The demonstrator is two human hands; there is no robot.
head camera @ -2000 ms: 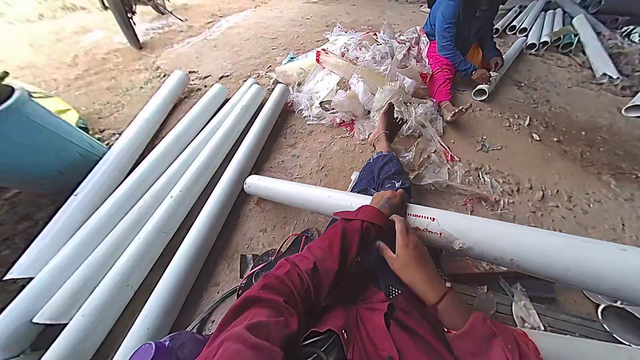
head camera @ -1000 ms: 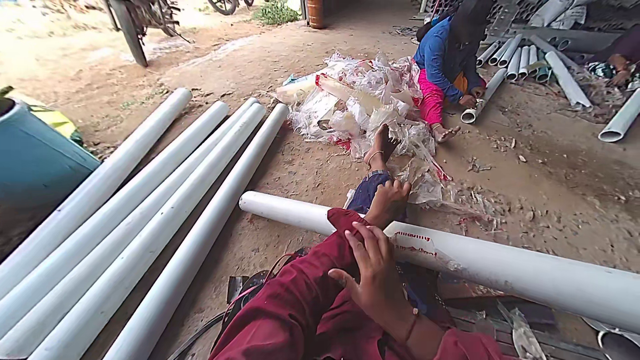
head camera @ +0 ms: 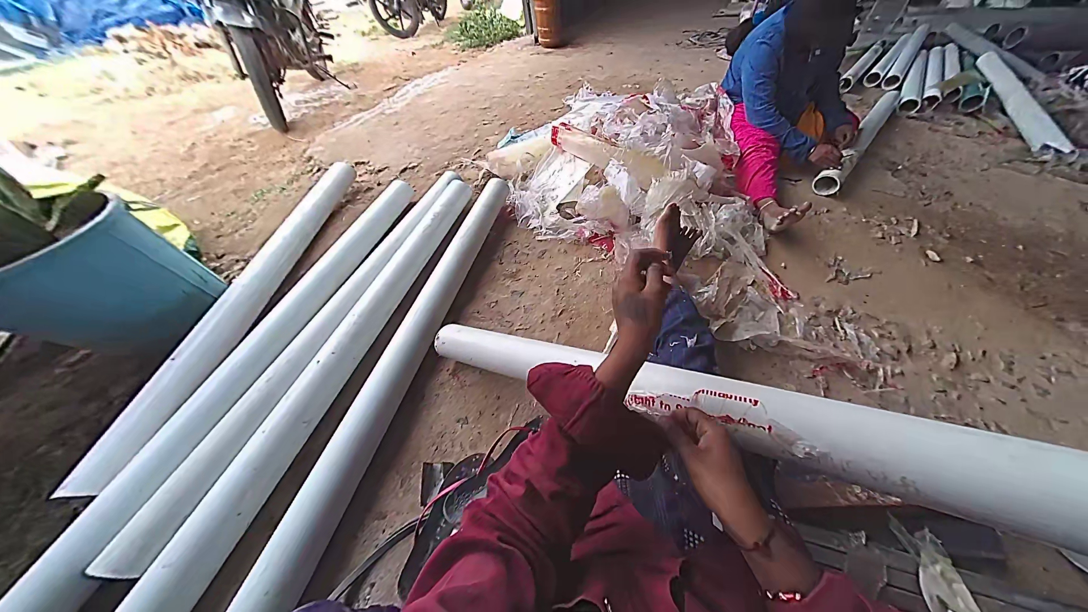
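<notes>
A long white plastic pipe [head camera: 884,433] lies across my lap and leg, with clear plastic film [head camera: 650,402] bearing red print around its middle. My right hand [head camera: 714,463] is at the pipe's near side, thumb and forefinger pinched on the film's edge. Beyond the pipe, my left hand [head camera: 642,293] is raised with its fingers bent, close to my bare foot. A thin pale strip shows beside the left wrist; whether the fingers hold it cannot be told. Torn film [head camera: 790,442] clings to the pipe right of the print.
Several white pipes [head camera: 374,365] lie side by side on the ground at left, near a blue tub [head camera: 110,280]. Crumpled plastic film [head camera: 595,170] is heaped ahead. A person [head camera: 778,85] sits beyond it, handling another pipe [head camera: 863,144]. A motorcycle [head camera: 263,59] stands at upper left.
My left hand has moved from the pipe to above its far side. My right hand, spread over the left forearm a second ago, is now down at the printed film.
</notes>
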